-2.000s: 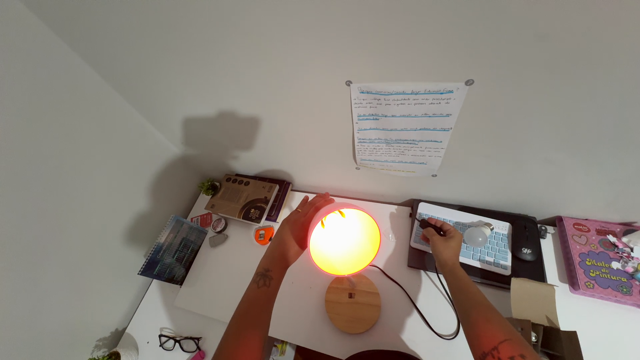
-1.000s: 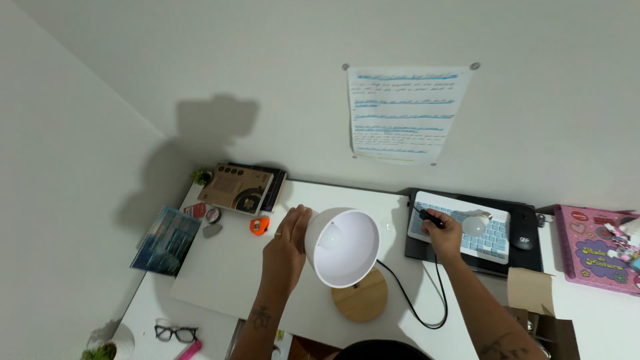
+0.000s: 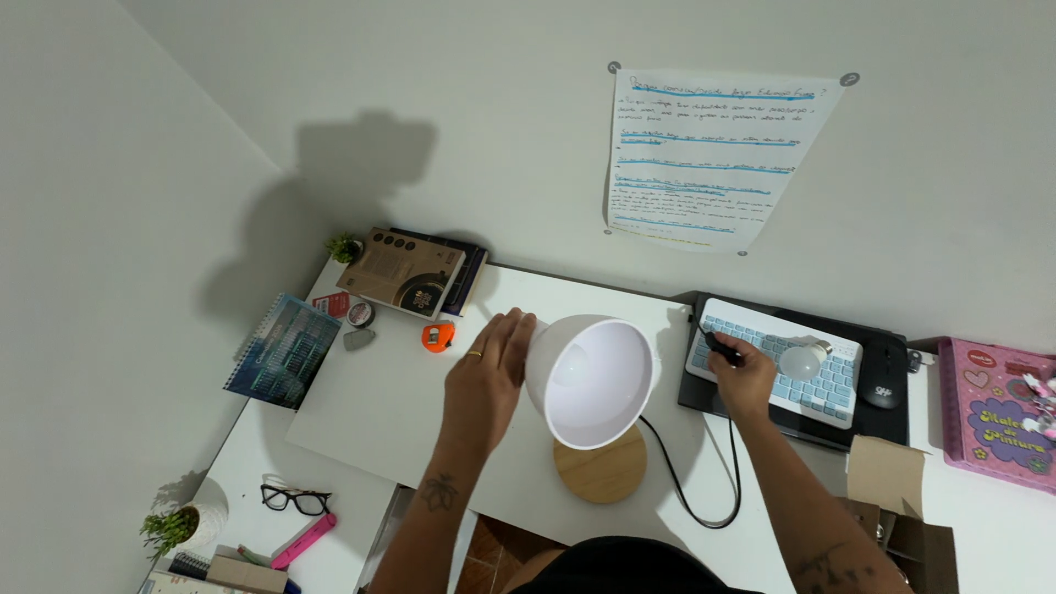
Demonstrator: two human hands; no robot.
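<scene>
A white dome lampshade [image 3: 602, 384] faces up toward me, unlit, above a round wooden lamp base [image 3: 601, 464]. My left hand [image 3: 493, 363] rests against the shade's left side, its fingertips at the rear edge. My right hand [image 3: 742, 375] grips a black inline cord switch [image 3: 723, 348] over the white keyboard with blue keys [image 3: 837, 384]. From there the black cord [image 3: 678, 493] loops down and back to the lamp. A light bulb [image 3: 800, 361] lies on the keyboard, right of my right hand.
A black mouse [image 3: 883, 375] and pink case [image 3: 990, 412] are at right, an open cardboard box [image 3: 887, 478] below them. Books [image 3: 404, 272], an orange tape measure [image 3: 438, 337], a spiral calendar [image 3: 285, 351], eyeglasses [image 3: 295, 500] and a potted plant [image 3: 198, 524] are on the left.
The lamp glowed brightly two seconds ago; it was dark one second ago and remains dark. Both hands keep nearly the same places at the shade and the cord switch.
</scene>
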